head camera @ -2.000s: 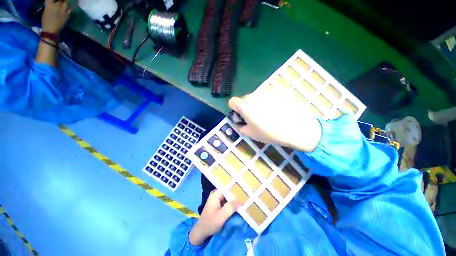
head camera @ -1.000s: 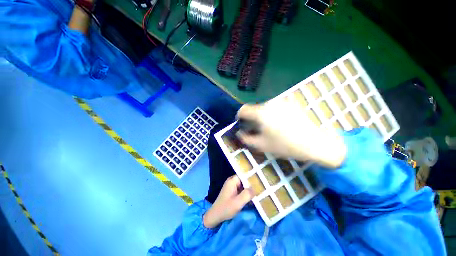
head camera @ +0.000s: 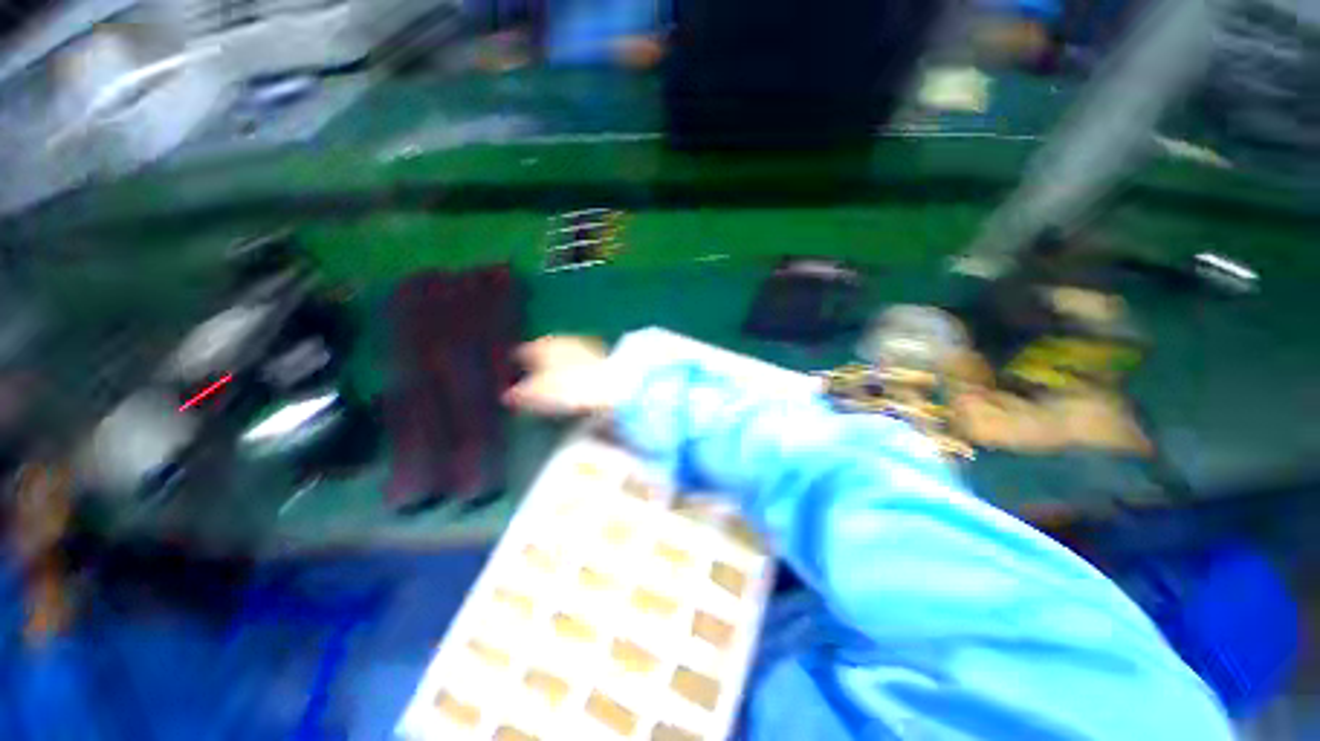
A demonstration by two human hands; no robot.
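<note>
The frame is strongly blurred. The large white tray (head camera: pixel 482 608) with tan pockets lies tilted at the bottom centre and is cut off by the lower edge. My right hand (head camera: pixel 562 374) is beyond the tray's far end, over the green bench, just right of the dark red-flecked component stacks (head camera: pixel 452 384). Blur hides whether its fingers hold anything. My right sleeve crosses above the tray's right part. My left hand is not in view.
A small display strip (head camera: pixel 584 239) lies at the back. A black pouch (head camera: pixel 805 298), a translucent round tub (head camera: pixel 915 336), overlapping display strips (head camera: pixel 890 394) and a yellow-labelled item (head camera: pixel 1074 362) are at right. A shiny solder spool (head camera: pixel 293 420) is at left.
The view has swung up towards the bench. My right hand has moved off the tray's near end to beside the component stacks. My left hand has dropped out of view.
</note>
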